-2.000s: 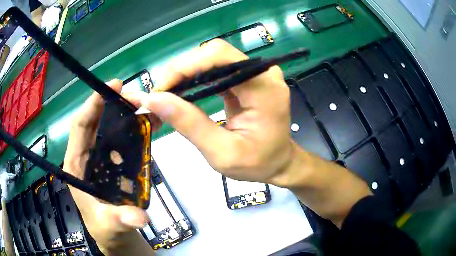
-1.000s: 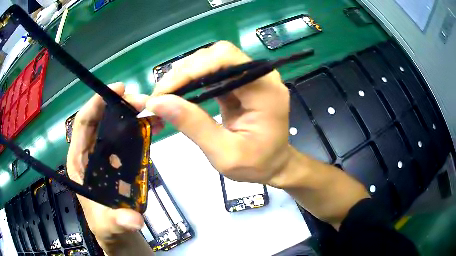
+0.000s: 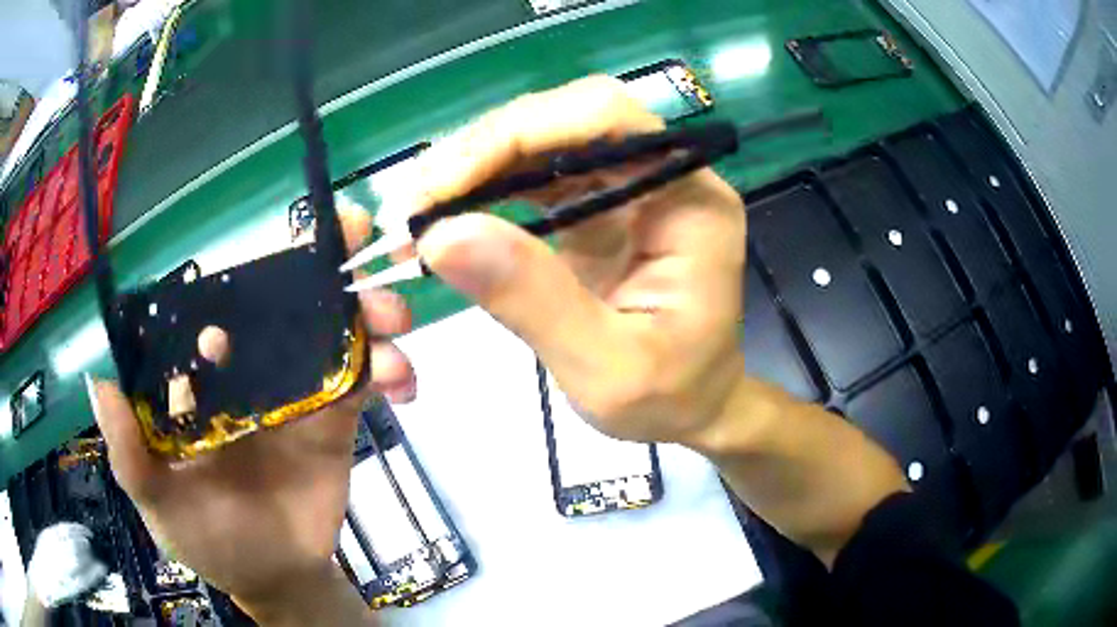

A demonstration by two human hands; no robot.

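My left hand (image 3: 263,514) holds a black phone middle frame (image 3: 263,319) from below, its solid end toward me. An orange-gold flex strip (image 3: 263,416) runs along that end's rim. The open window side points up and away, blurred. My right hand (image 3: 613,270) grips black tweezers (image 3: 588,172) between thumb and fingers. Their two pale tips are apart, at the frame's right side near my left fingertips; I cannot tell if they touch it. Two more frames lie on the white surface, one at left (image 3: 410,521) and one at right (image 3: 606,496).
A green belt (image 3: 759,123) carries several frames behind my hands. Large empty black trays (image 3: 857,331) stand at right. Filled black trays (image 3: 74,490) stand at left, with a white-gloved hand (image 3: 67,570) over them. A red tray (image 3: 61,233) lies at far left.
My left hand has turned the frame so its gold end faces me. The tweezer tips have spread apart. Belt frames have shifted left. A white-gloved hand has appeared at lower left.
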